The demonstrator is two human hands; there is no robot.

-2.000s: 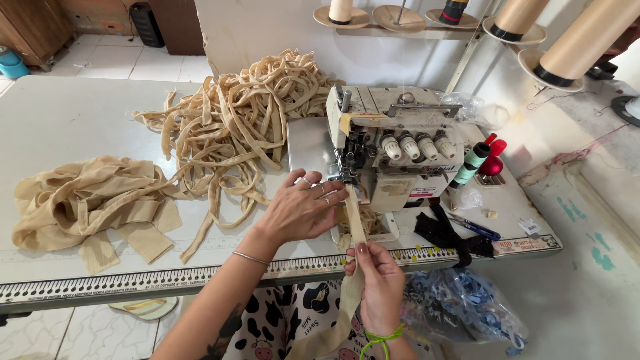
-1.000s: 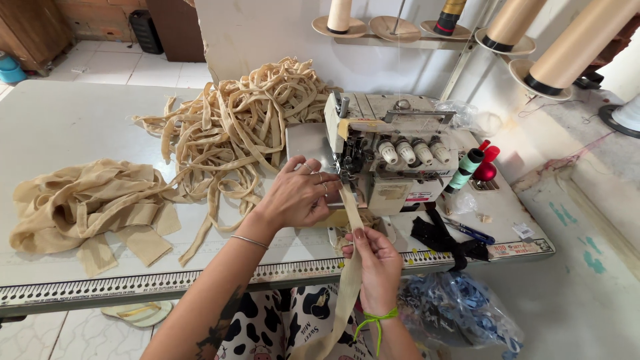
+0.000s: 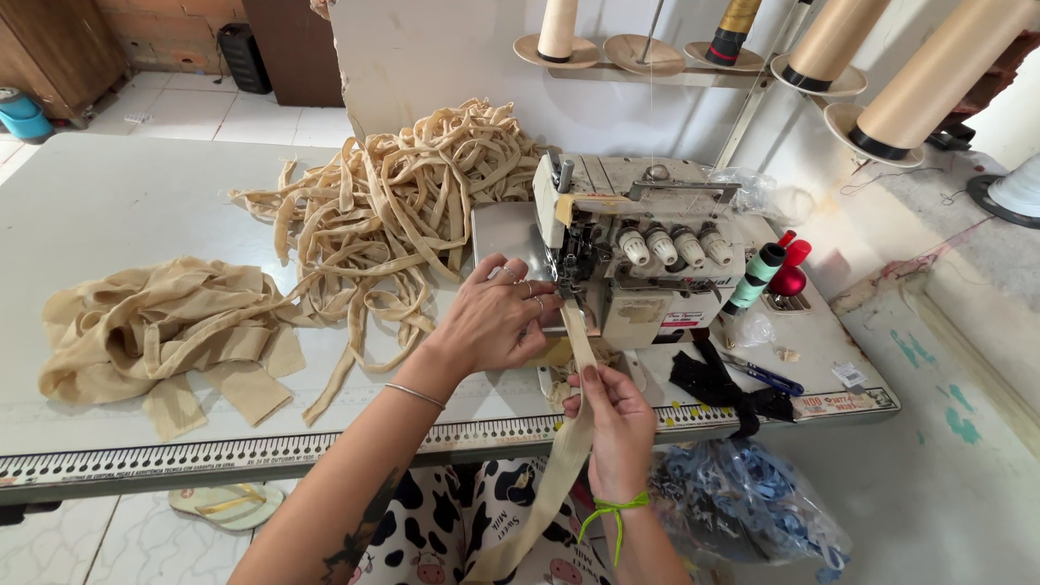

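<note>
A long beige fabric strip (image 3: pixel 573 439) runs from my lap up to the needle area of an overlock sewing machine (image 3: pixel 642 252). My right hand (image 3: pixel 617 422) pinches the strip between thumb and fingers, a little in front of the presser foot. Beside the foot, my left hand (image 3: pixel 504 317) rests with bent fingers, its fingertips at the strip's upper end; whether they grip it is hidden. Behind and left of the machine lies a tangled heap of narrow beige strips (image 3: pixel 406 187). A looser pile of wider beige fabric (image 3: pixel 162 325) sits on the table at the left.
Thread cones (image 3: pixel 946 73) stand on a rack above. Right of the machine are a green thread spool (image 3: pixel 756 276), a black cloth piece (image 3: pixel 715 378) and blue-handled thread snips (image 3: pixel 764 374). A plastic bag of blue scraps (image 3: pixel 739 504) is below the table's ruler-marked front edge (image 3: pixel 244 455).
</note>
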